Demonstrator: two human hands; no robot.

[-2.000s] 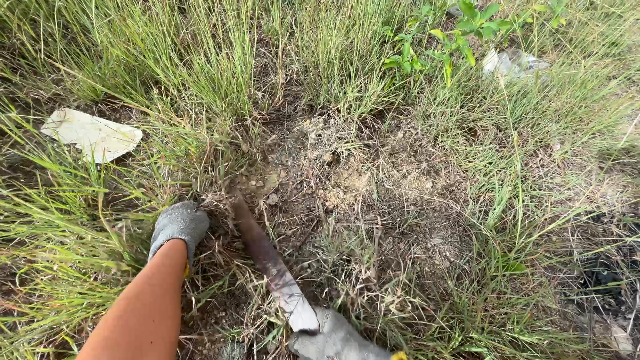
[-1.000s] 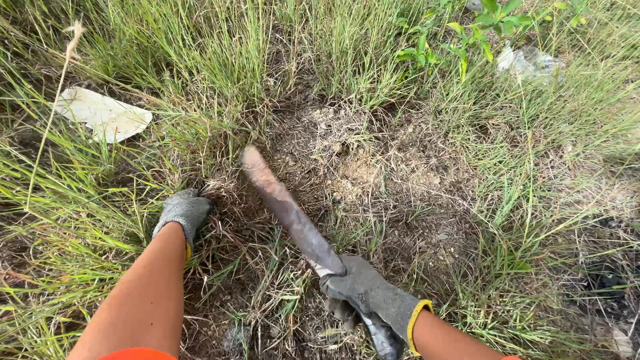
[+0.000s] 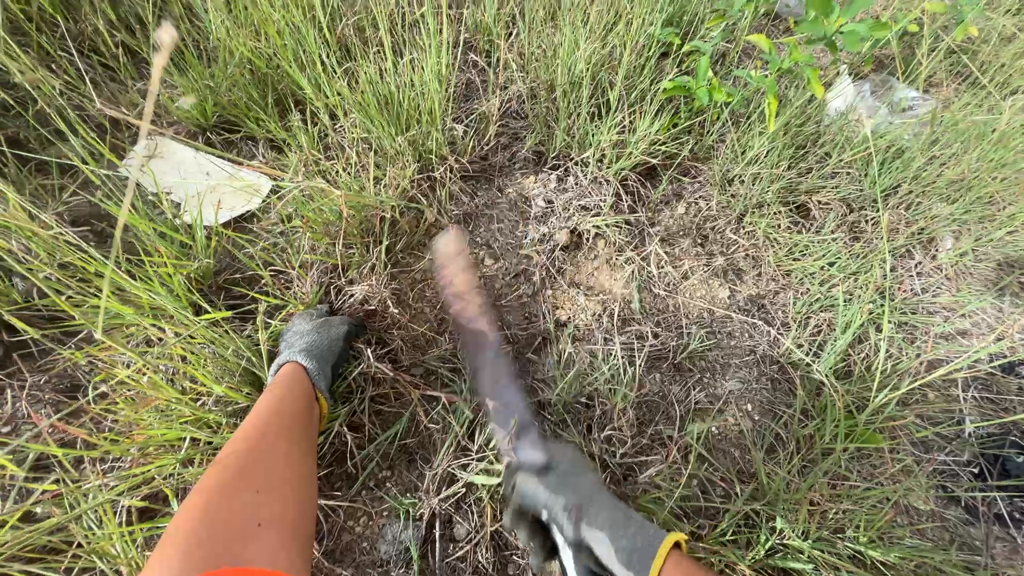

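My right hand (image 3: 572, 504), in a grey work glove with a yellow cuff edge, is closed round the handle of a machete (image 3: 484, 352). The blade is blurred; it points up and slightly left over the bare patch of soil, its tip lighter and brownish. On the left, my left hand (image 3: 318, 344), in a matching grey glove, is at the base of the grass (image 3: 344, 232) among dry stems. Its fingers are mostly hidden, so what they hold does not show.
A flat off-white scrap (image 3: 204, 184) lies in the grass at upper left. Clear plastic litter (image 3: 880, 100) is at upper right beside a broad-leaved green plant (image 3: 768, 64). Dark material (image 3: 1000, 464) lies at the right edge. A dry stalk (image 3: 132, 176) rises at left.
The machete has swung from pointing up-left to a more upright angle. Two seconds ago the blade was lower, near the left hand. My left hand stays by the same grass.
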